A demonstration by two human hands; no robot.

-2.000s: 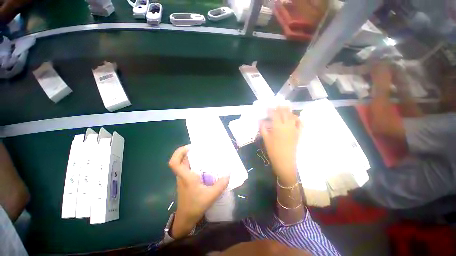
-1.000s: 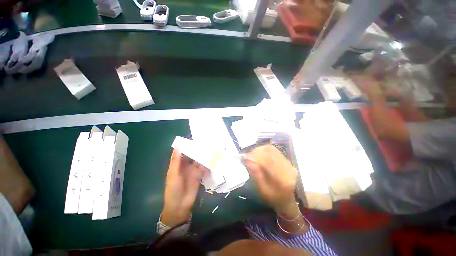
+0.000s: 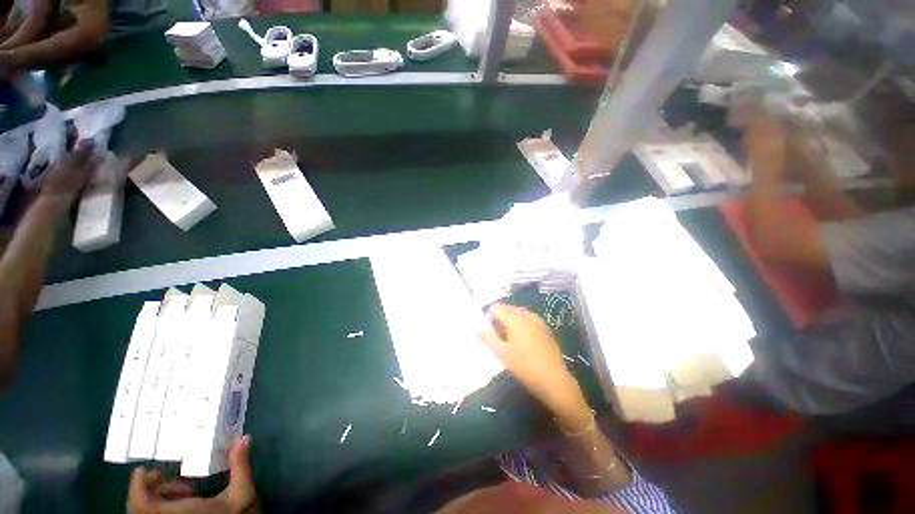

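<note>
Several slim white retail boxes (image 3: 186, 387) stand in a tight row at left, their flaps raised at the far end. My left hand (image 3: 196, 492), cut off by the bottom edge, has its thumb and fingers around the near end of the row. A long, overexposed white stack (image 3: 431, 326) lies in front of me; I cannot tell if it is cartons or paper. My right hand (image 3: 532, 356) has its fingertips at the right edge of this stack; glare hides whether they hold anything. A pile of white leaflets (image 3: 522, 251) lies beyond my right hand.
Open cartons (image 3: 293, 196) lie on the far lane. White products (image 3: 367, 62) lie beyond. A metal post (image 3: 642, 95) slants at right beside a large white carton stock (image 3: 667, 301). A neighbour's hand (image 3: 65, 173) is at left near bagged items. Rubber bands (image 3: 558, 309) and small white pieces lie nearby.
My left hand has moved from the white stack to the near end of the box row. The folded white piece it held is no longer in it. Another carton now shows at far left.
</note>
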